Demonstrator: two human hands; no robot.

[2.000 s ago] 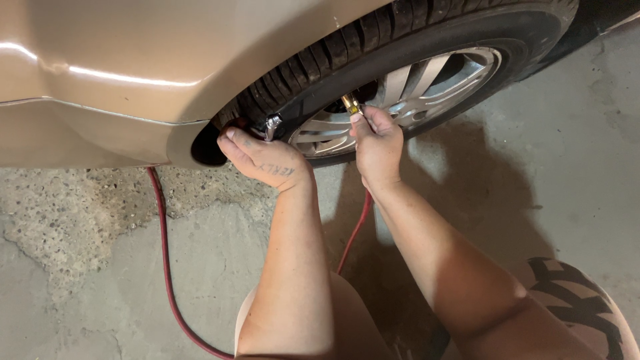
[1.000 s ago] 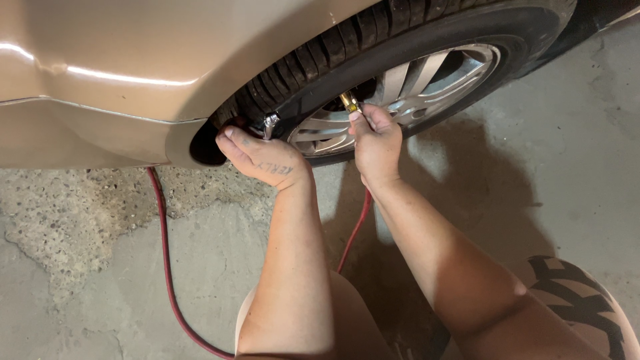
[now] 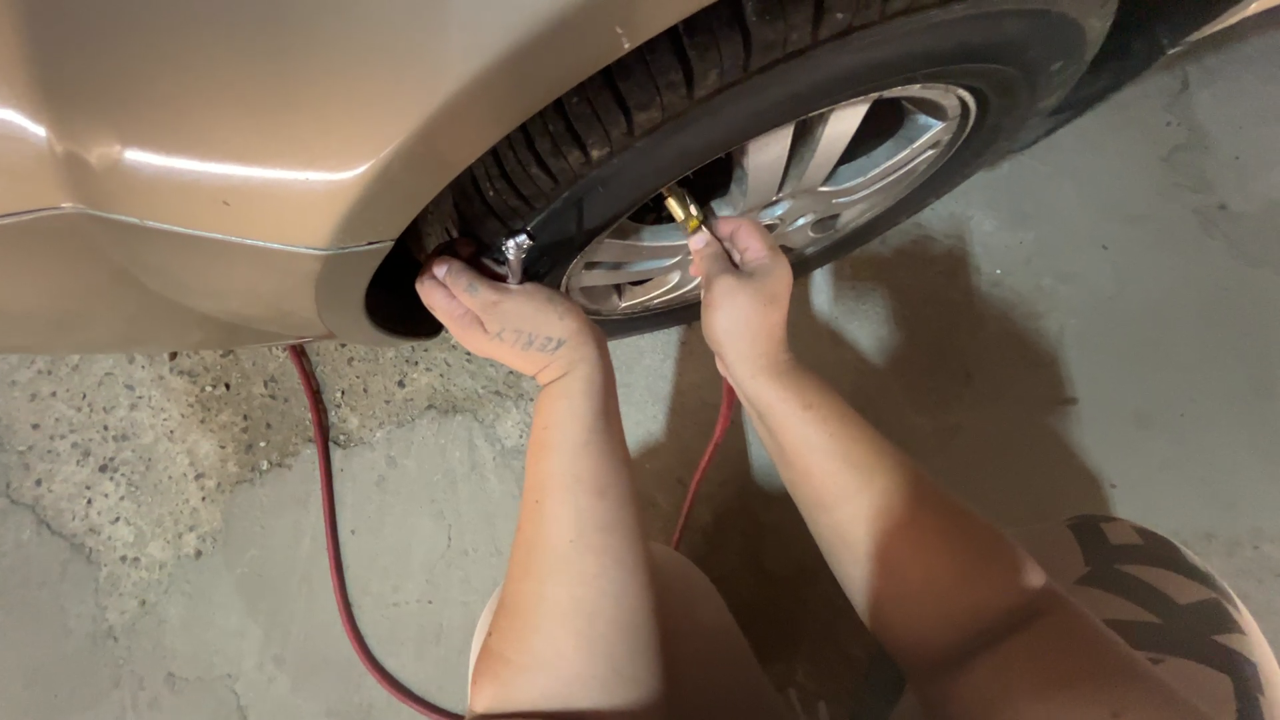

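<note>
My right hand (image 3: 745, 295) grips a brass air chuck (image 3: 683, 208) at the spokes of a silver alloy wheel (image 3: 770, 200). A red air hose (image 3: 712, 450) hangs below that hand. Whether the chuck sits on the valve stem cannot be made out. At the tire's (image 3: 690, 130) lower left side is my left hand (image 3: 510, 315), back of the hand toward me, with its fingertips by the tread. A chrome tool end (image 3: 516, 250) sticks up past that hand, beside the sidewall; its lower part is hidden, so I cannot tell whether the hand holds it.
A tan car body panel (image 3: 220, 180) with its wheel arch fills the upper left. Another stretch of red hose (image 3: 328, 520) curves over the concrete floor (image 3: 430, 560), which is rough and pitted near the car (image 3: 140, 450). My knees are at the bottom.
</note>
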